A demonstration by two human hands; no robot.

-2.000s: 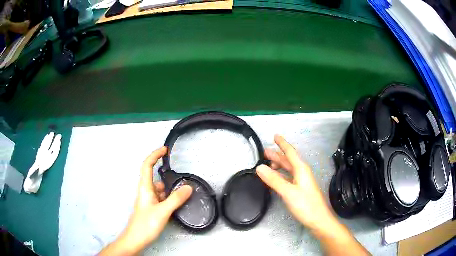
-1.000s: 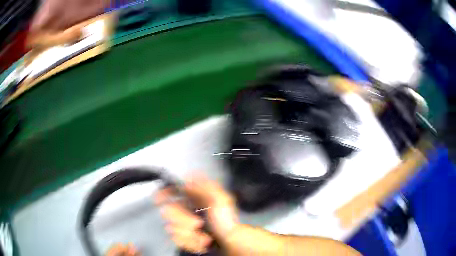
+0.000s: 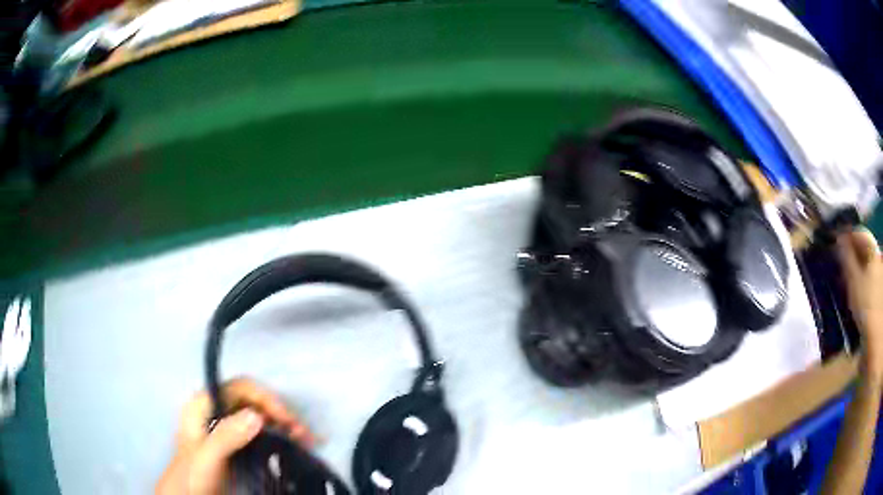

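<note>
Black over-ear headphones (image 3: 310,269) are at the lower left of the white mat, with the band arching away from me. My left hand (image 3: 228,435) grips them at the left hinge and cup; the left cup is cut off by the lower edge. The right cup (image 3: 407,445) hangs free of my hands. My right hand (image 3: 862,290) is far right beside a dark object (image 3: 831,285); its fingers are small and blurred, so a grip cannot be told. A stack of headphones (image 3: 668,261) sits between my hands.
The white mat (image 3: 126,338) lies before the green belt (image 3: 339,106). A blue bin with white sheeting (image 3: 804,77) is at upper right. A white paper and brown board (image 3: 775,406) lie at the right edge. A white glove (image 3: 14,338) is far left.
My right hand has left the headphones and moved to the far right. My left hand still holds them. The view has swung right, so the stack appears nearer the middle.
</note>
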